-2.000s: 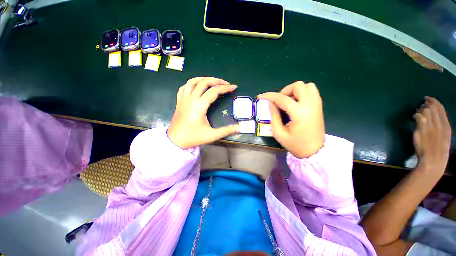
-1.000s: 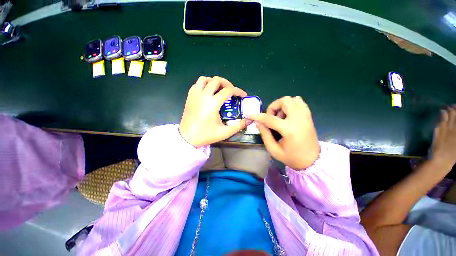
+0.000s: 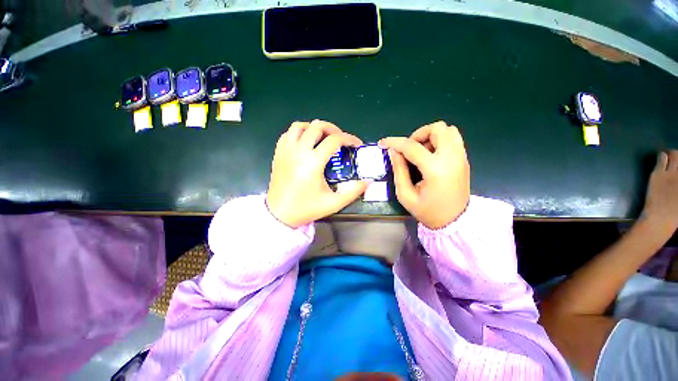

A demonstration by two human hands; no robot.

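Two smartwatch units lie side by side between my hands near the belt's front edge. The left unit (image 3: 340,165) shows a dark screen with blue-white menu marks. The right unit (image 3: 371,162) shows a plain white screen. A white battery (image 3: 376,191) lies below the right unit; another is mostly hidden by my left thumb. My left hand (image 3: 311,175) grips the left unit between thumb and fingers. My right hand (image 3: 433,173) is at the right unit's right side, fingertips at its upper corner; whether it grips the unit is unclear.
Several smartwatch units (image 3: 176,86) with batteries stand in a row at the upper left. A smartphone (image 3: 321,30) lies at the back. Another lit unit (image 3: 588,109) lies at the right. A person's arm (image 3: 627,249) rests at the right edge; a pink sleeve (image 3: 82,290) is at the left.
The left unit's screen has gone from white to a dark menu. My right fingers have moved from the right unit's lower edge to its upper right corner. A lit unit has appeared at the right.
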